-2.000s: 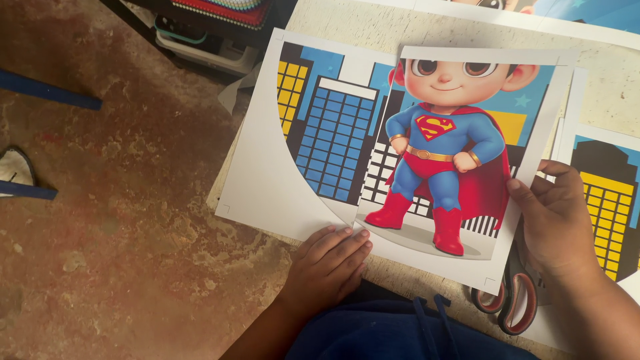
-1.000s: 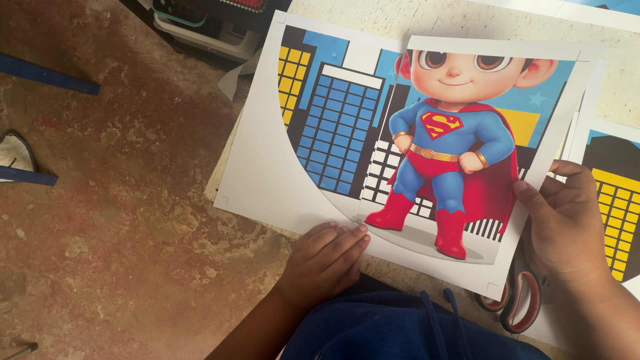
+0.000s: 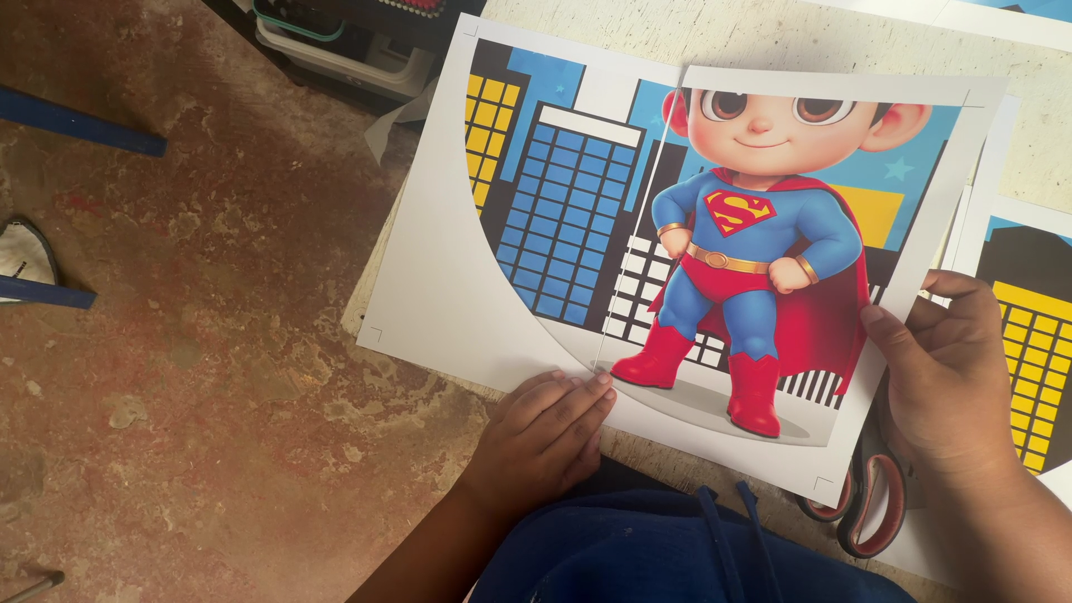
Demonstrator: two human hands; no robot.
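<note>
My left hand (image 3: pixel 548 435) lies at the lower edges of two printed sheets, its fingertips where they meet; whether it pinches them is hidden. The left sheet (image 3: pixel 419 285) shows blue and yellow buildings with a curved lower border. Over its right side lies the right sheet (image 3: pixel 758 260), printed with a cartoon superhero child in a red cape. My right hand (image 3: pixel 946 368) grips this sheet's right edge, thumb on top. The pictures meet along a thin pale slanting line. Below the right sheet's lower right corner, the handles of a pair of scissors (image 3: pixel 873 507) stick out.
Another printed sheet with a yellow building (image 3: pixel 1034 368) lies at the right on the worn pale table (image 3: pixel 578 29). More printed paper (image 3: pixel 988 25) is at the top right. Plastic containers (image 3: pixel 352 67) stand beyond the table's left side. Blue metal legs (image 3: pixel 84 121) and a shoe (image 3: pixel 25 255) are at left.
</note>
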